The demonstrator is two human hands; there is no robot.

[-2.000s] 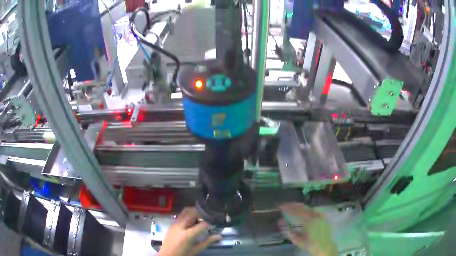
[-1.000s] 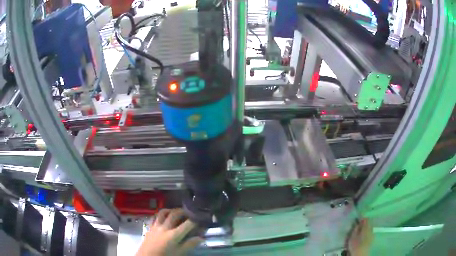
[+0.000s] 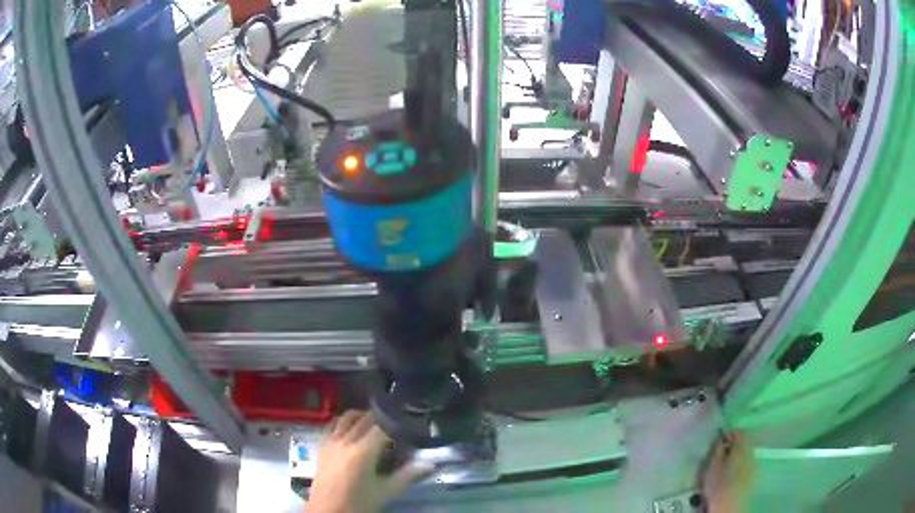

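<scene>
The inspection camera, a black cylinder with a blue band and orange light, stands upright over the table. Its lens is just above the silver fixture. My left hand is at the fixture's left side, fingers up beside the lens and thumb reaching right below it; any part under the fingers is hidden. My right hand is at the table's right front corner, blurred and partly cut off by the bottom edge, beside the button box. Its fingertips are unclear.
The slide rail runs right from the fixture. Red parts bins are behind the table at left, and dark magazines at far left. Metal cover plates lie behind. Frame posts and a green-lit machine door flank the table.
My right hand has moved right, from beside the lens to the table's right corner. My left hand stays by the fixture, its thumb now further right. The view has shifted slightly.
</scene>
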